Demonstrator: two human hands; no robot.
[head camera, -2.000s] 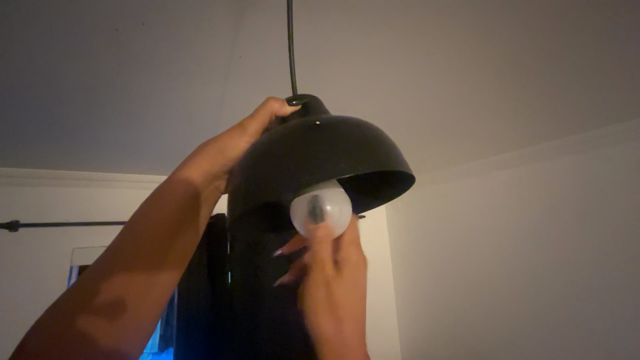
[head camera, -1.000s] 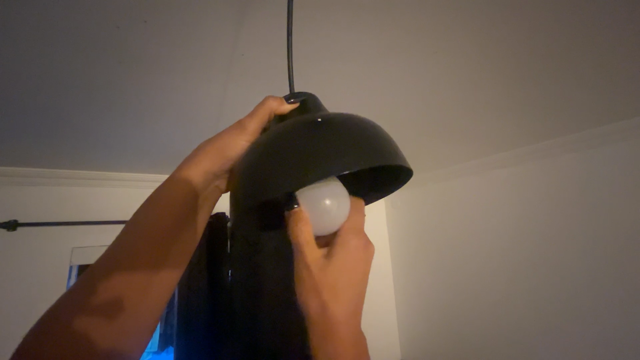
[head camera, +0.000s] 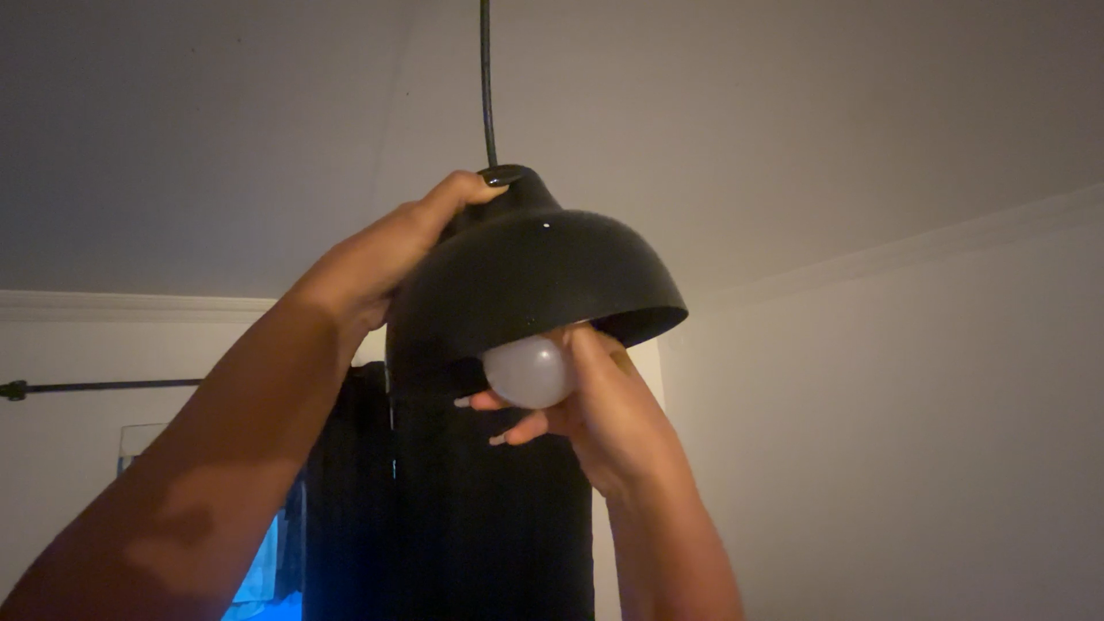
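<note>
A black dome pendant lamp shade (head camera: 543, 267) hangs tilted from a dark cord (head camera: 487, 86), its opening toward the lower right. My left hand (head camera: 414, 228) grips the narrow neck at the shade's top, the dark-nailed thumb lying on it; its other fingers are hidden behind the shade. Under the rim shows a frosted white light bulb (head camera: 530, 373), its base hidden inside the shade. My right hand (head camera: 604, 397) holds the bulb from the right, with the thumb up along its side inside the rim and other fingers behind and below it.
Behind the lamp hangs a dark curtain (head camera: 483, 517). A curtain rod (head camera: 112, 385) runs along the wall at left, above a window area (head camera: 263, 561) with blue light. The ceiling (head camera: 776, 112) is overhead, and a pale wall (head camera: 897, 431) stands at right.
My right hand has turned around the bulb: one second ago its thumb was at the bulb's left, and now it is at the right. My left hand has stayed on the shade's neck.
</note>
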